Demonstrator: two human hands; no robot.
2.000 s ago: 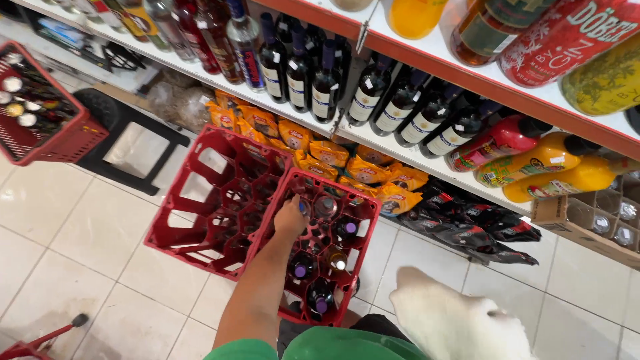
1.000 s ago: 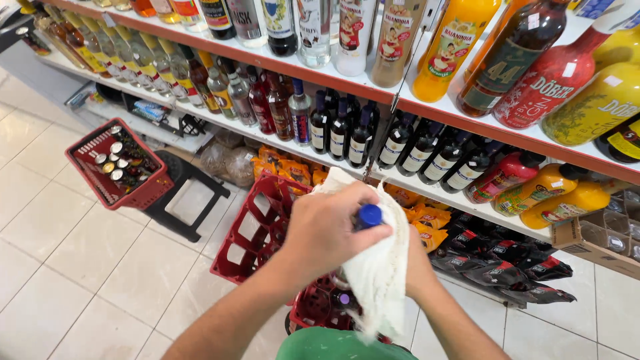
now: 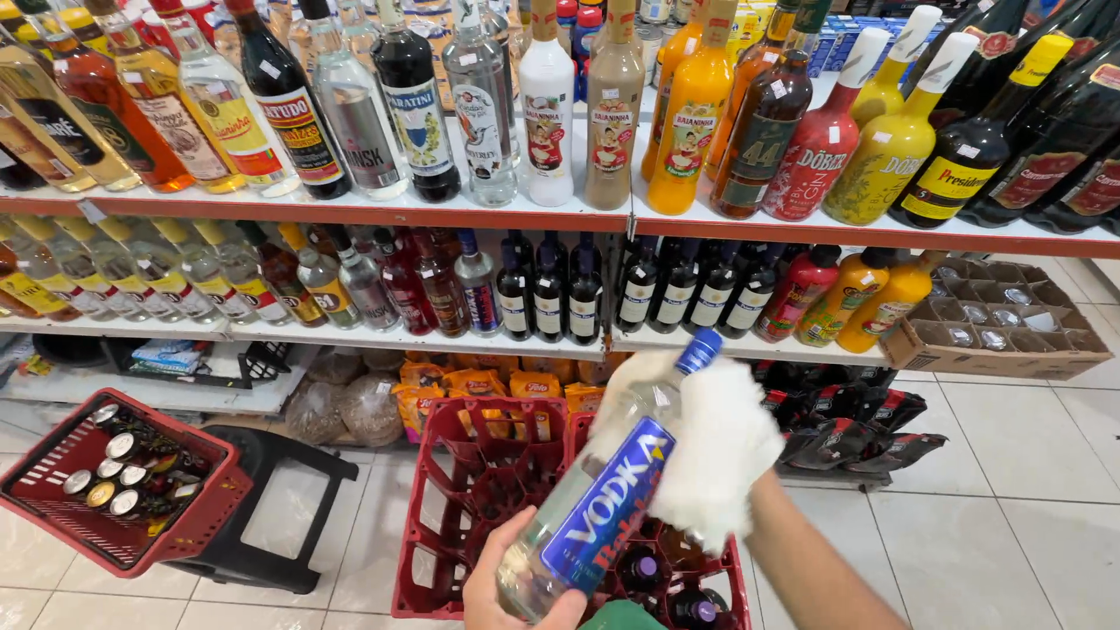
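Observation:
A clear glass vodka bottle [image 3: 604, 499] with a blue label and blue cap is tilted up to the right in front of me. My left hand [image 3: 503, 577] grips its lower end, thumb on the front. My right hand [image 3: 744, 490] is mostly hidden by a white cloth [image 3: 713, 446] that it presses around the bottle's neck and shoulder. Beneath the bottle stand red plastic bottle crates [image 3: 420, 525]. The right-hand one holds several dark bottles with purple caps [image 3: 645, 567]; the part of the left one in view shows bare compartments.
Two shelves [image 3: 385, 214] packed with liquor and wine bottles run across the view. A red shopping basket [image 3: 206, 525] with jars or bottles sits on a black plastic stool [image 3: 302, 472] at the left. A divided cardboard box [image 3: 989, 350] is at the right, above dark bags [image 3: 849, 429].
Two seconds ago one hand reached into the right crate. The vodka bottle is now held tilted with its label showing, and the cloth lies around its upper part. The view has shifted towards the shelves.

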